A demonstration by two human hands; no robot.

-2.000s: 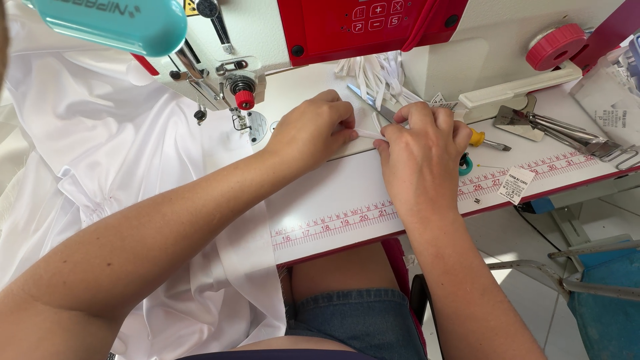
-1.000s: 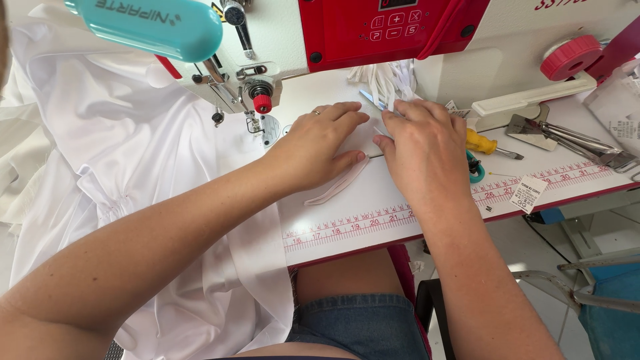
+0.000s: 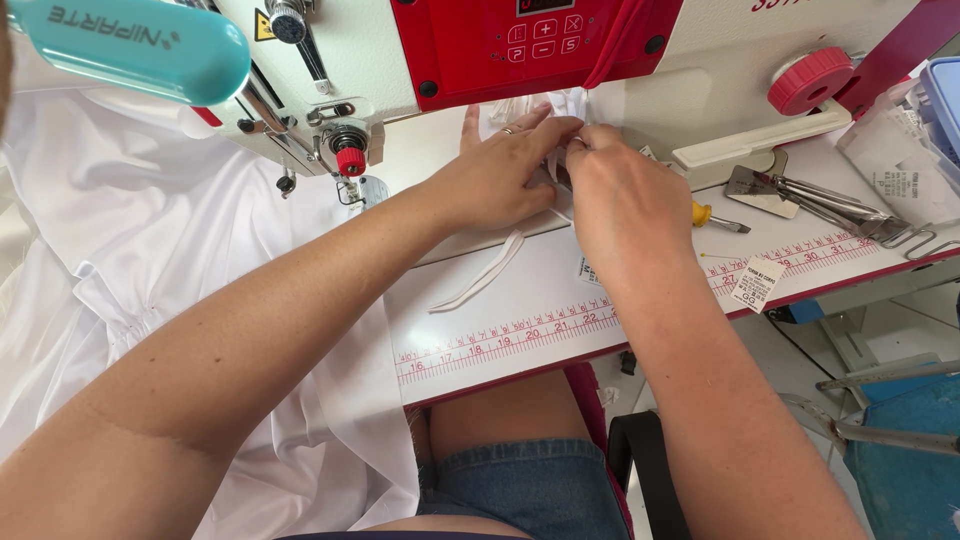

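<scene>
My left hand point(image 3: 514, 169) reaches under the sewing machine's arm, fingers spread, its fingertips close to those of my right hand. My right hand point(image 3: 626, 184) has thumb and index finger pinched together at a bundle of narrow white fabric strips point(image 3: 574, 101) hanging below the red control panel; which strip it grips is partly hidden. One loose white strip point(image 3: 480, 277) lies on the table left of my right wrist. White satin fabric point(image 3: 180, 255) covers the left side, under my left forearm. The needle and presser foot point(image 3: 349, 191) stand left of my hands.
A yellow-handled screwdriver point(image 3: 712, 217), metal tools point(image 3: 832, 202) and a care label point(image 3: 756, 283) lie to the right. The printed ruler point(image 3: 525, 335) runs along the table's front edge. A turquoise lamp point(image 3: 142, 49) hangs at upper left, and a plastic container point(image 3: 945, 97) stands at far right.
Both hands have moved farther back toward the hanging strips. The loose strip, by my left hand one second ago, now lies apart from it on the table.
</scene>
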